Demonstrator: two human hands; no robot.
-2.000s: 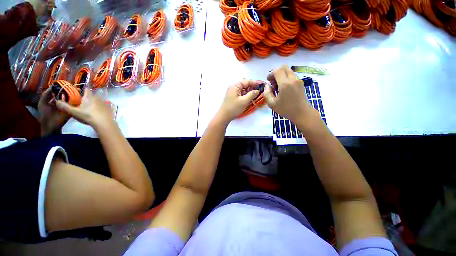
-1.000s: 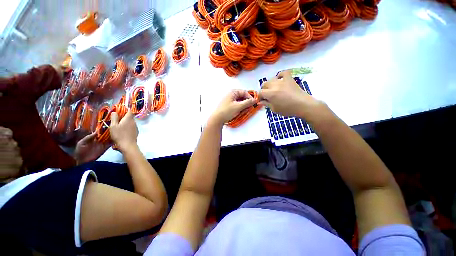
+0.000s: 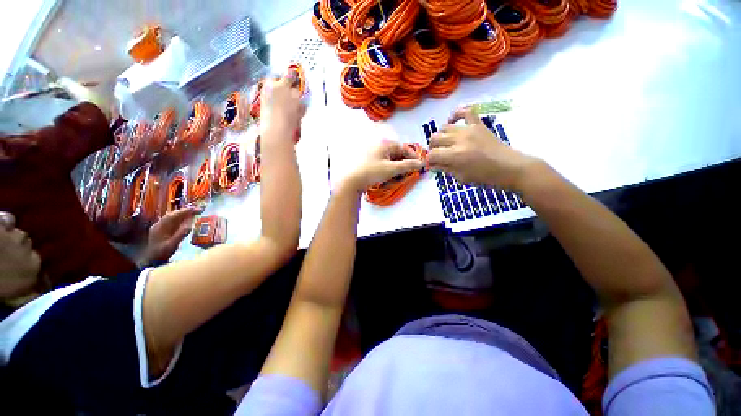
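A coiled orange cable (image 3: 392,188) lies on the white table in front of me. My left hand (image 3: 385,166) holds it at its upper end. My right hand (image 3: 465,152) meets the left at the coil's upper right end, fingertips pinched together there; the part between the fingertips is hidden. A label sheet (image 3: 481,203) with rows of dark strips lies under and beside my right hand, at the table's front edge. A yellow-green strip (image 3: 492,106) lies just behind my right hand.
A large pile of orange coils (image 3: 455,50) stands at the back. At left, a neighbour's arm (image 3: 280,179) reaches over bagged coils (image 3: 230,166). A printed card stack (image 3: 209,231) lies by their other hand. A grey ribbed block (image 3: 223,58) is back left.
The neighbour's right arm has reached forward to the far bagged coils, and the coil they held is out of that hand. My hands have stayed together at the coil with little movement.
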